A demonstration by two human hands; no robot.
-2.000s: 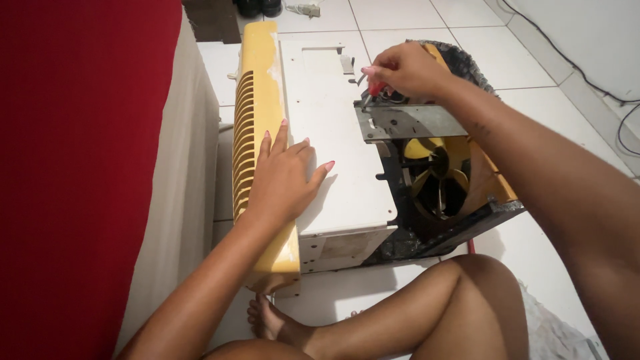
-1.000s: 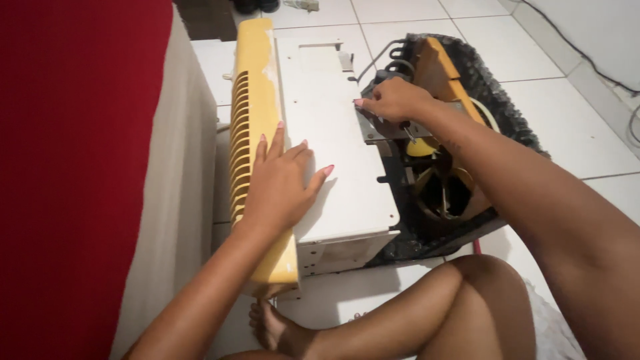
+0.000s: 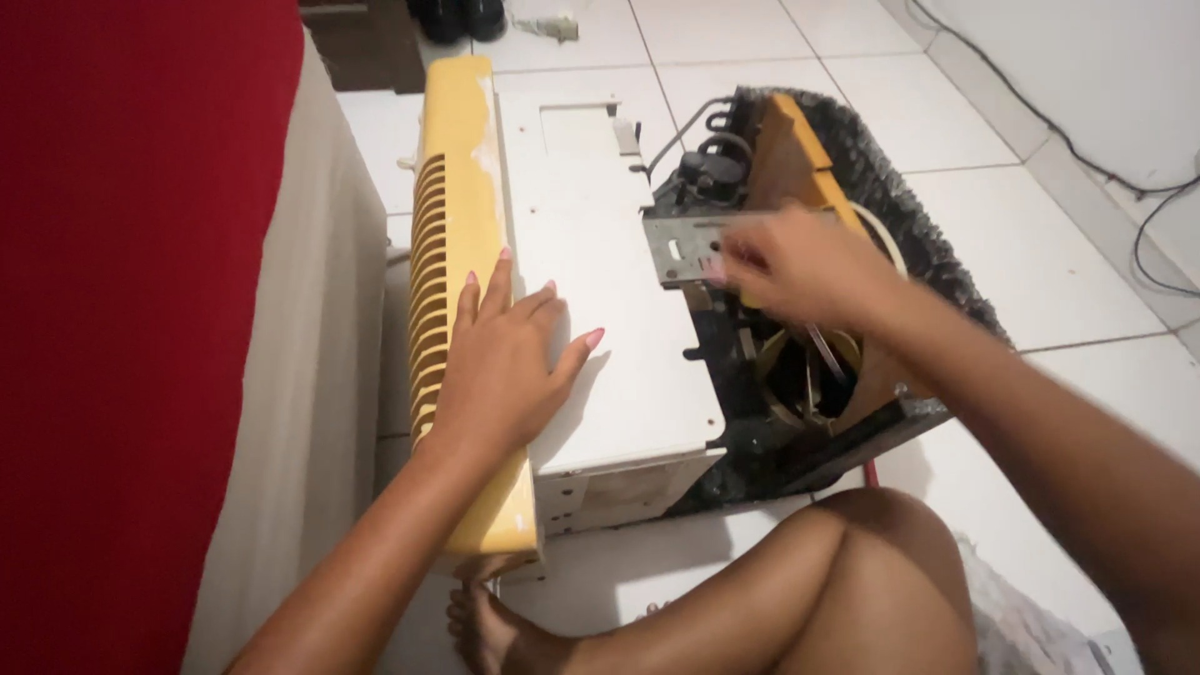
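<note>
An opened window air conditioner lies on the tiled floor, with a yellowed plastic front grille (image 3: 469, 328) and a white metal top panel (image 3: 600, 281). My left hand (image 3: 506, 366) rests with fingers spread across the grille's edge and the panel. My right hand (image 3: 797, 267), blurred, has its fingers curled over a grey metal bracket (image 3: 680, 248) that spans the open rear part. Whether it holds anything is hidden. Under and beside that hand are the fan housing (image 3: 811, 375) and a brown-orange partition (image 3: 783, 155). Bent tubes and a black component (image 3: 711, 171) sit behind the bracket.
A red cloth (image 3: 122, 234) over a pale covered side stands close on the left. My bent leg (image 3: 844, 581) and foot (image 3: 497, 628) are at the near side. Dark shoes (image 3: 459, 19) lie at the back. A black cable (image 3: 1041, 122) runs along the wall at the right.
My right hand has moved from the bracket's left end rightward along it since one second ago. My left hand stays on the grille and panel.
</note>
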